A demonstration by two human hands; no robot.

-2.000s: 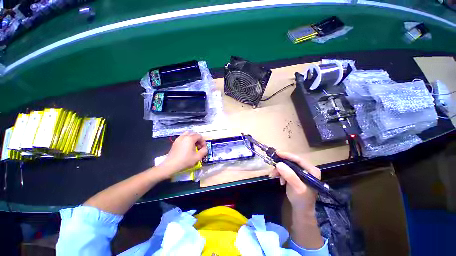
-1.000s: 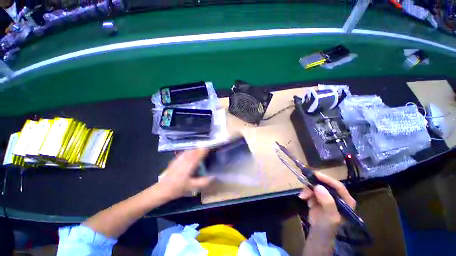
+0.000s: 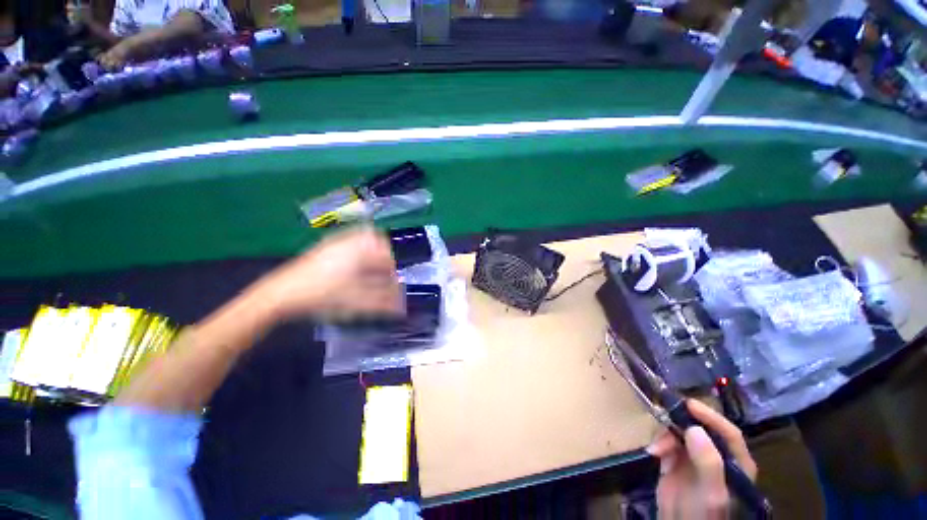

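Observation:
My left hand (image 3: 351, 276) is blurred over the bubble-wrapped units (image 3: 422, 310) and hides part of them; whether it holds anything cannot be told. Just beyond it, a black unit with a yellow-edged battery (image 3: 391, 181) lies on the green belt (image 3: 518, 168). My right hand (image 3: 701, 462) grips the black soldering iron (image 3: 724, 469), with slim metal tweezers (image 3: 632, 376) alongside, at the cardboard mat's right side. A single white battery with yellow edges (image 3: 385, 435) lies on the black bench mat at the cardboard's left edge.
Stacked batteries (image 3: 86, 350) are at left, partly behind my forearm. The fume fan (image 3: 516, 272) stands behind the cardboard mat (image 3: 518, 396). The black box (image 3: 676, 330) with the solder spool (image 3: 666, 259) and heaped bubble wrap (image 3: 788, 320) are at right. A person's arm (image 3: 152, 39) shows beyond the belt.
My left hand has moved from the cardboard up towards the belt. The unit it held has left the mat, and a unit with battery now lies on the near belt. The view has shifted upward.

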